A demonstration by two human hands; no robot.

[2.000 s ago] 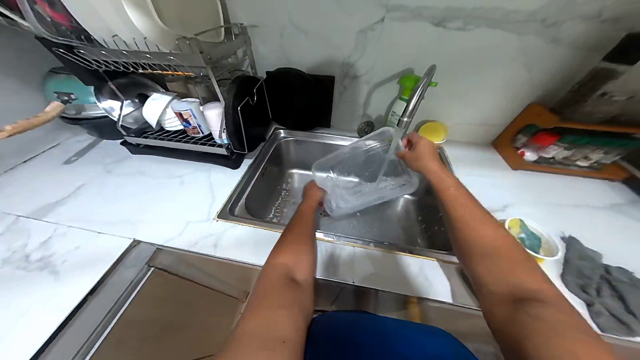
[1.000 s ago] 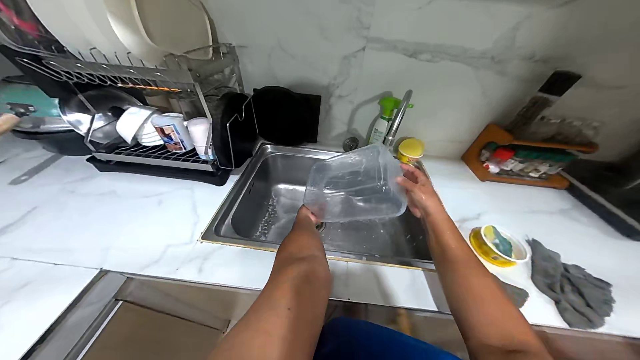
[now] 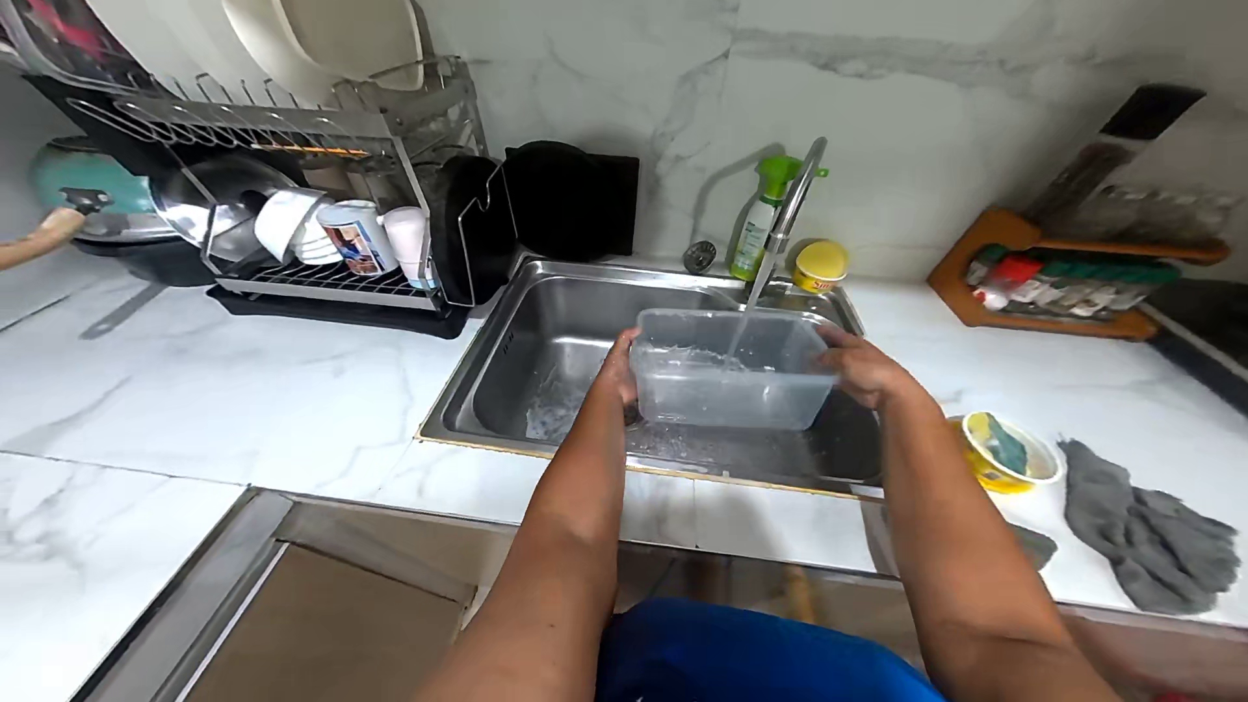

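Observation:
A clear plastic container point(image 3: 731, 390) is held over the stainless steel sink point(image 3: 546, 292), its opening facing up. My left hand point(image 3: 621, 369) grips its left end, and my right hand point(image 3: 858, 366) grips the right end, with some fingers hidden by the plastic. Water runs from the curved metal faucet point(image 3: 799, 200) into the container, where it splashes. More water and some suds lie on the sink's bottom at the left.
A dish rack point(image 3: 331, 292) with bowls, cups and plates stands left. Behind the sink are a green-topped spray bottle point(image 3: 756, 229) and a yellow tub point(image 3: 821, 265). At right lie a sponge in a tub point(image 3: 1009, 453), a gray cloth point(image 3: 1150, 526) and a wooden rack point(image 3: 960, 263).
Both hands have turned the container from tilted to nearly level, with its opening up under the faucet. Both hands have kept hold of it.

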